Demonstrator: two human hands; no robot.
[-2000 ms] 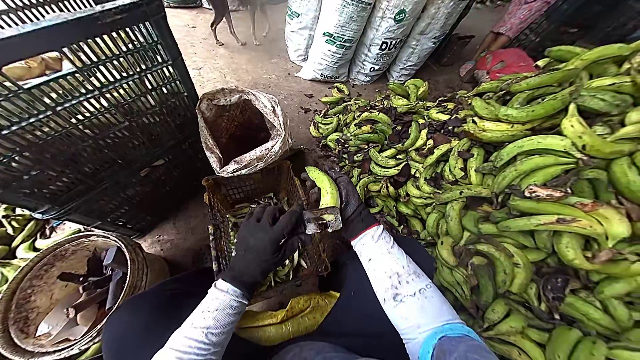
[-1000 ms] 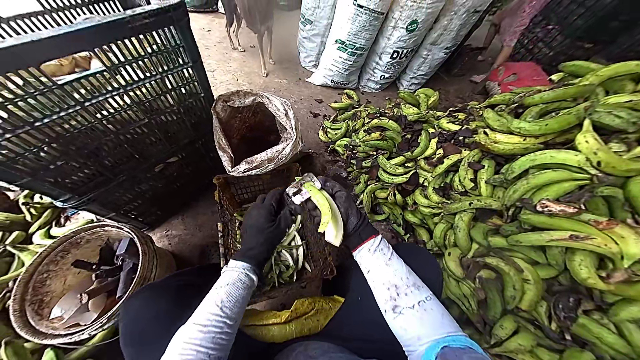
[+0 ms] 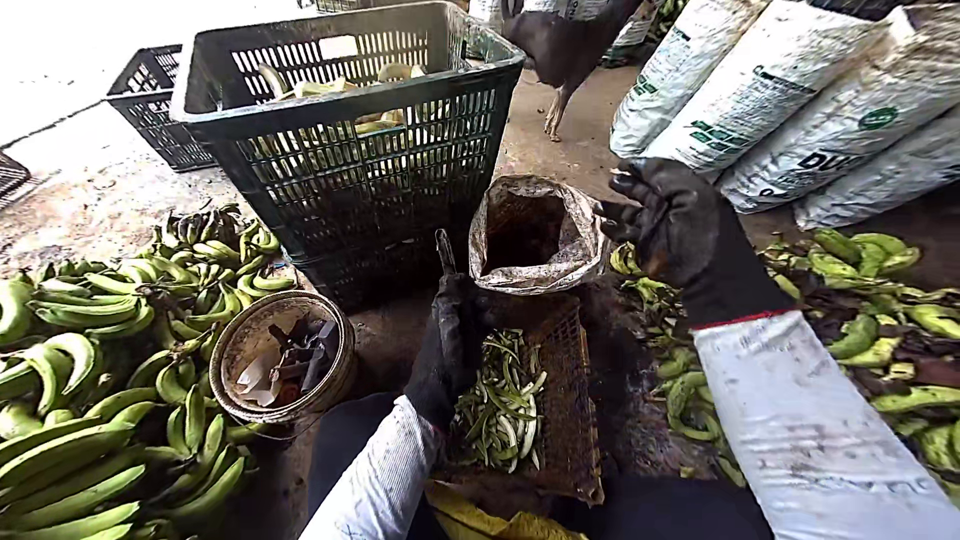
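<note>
My left hand [image 3: 450, 337], in a black glove, is closed on a metal peeling tool [image 3: 445, 251] whose end sticks up above the fingers. My right hand [image 3: 664, 217], also black-gloved, is raised to the right of an open woven sack [image 3: 532, 232]; its fingers are apart, and no plantain shows in it. Between my legs lies a brown plastic basket [image 3: 574, 390] with green plantain peel strips [image 3: 510, 412] in it. A tall dark crate [image 3: 360, 157] ahead on the left holds peeled plantains [image 3: 322, 88].
Green plantains [image 3: 82, 450] are heaped at the left around a round tub [image 3: 285, 360] of scraps. More plantains [image 3: 862, 337] lie at the right. White printed sacks [image 3: 757, 90] stand at the back right. A dark dog [image 3: 566, 45] stands beyond the crate.
The peeled plantain has left my right hand, which is now raised and apart from the left. My left hand still has the tool. The view has swung left.
</note>
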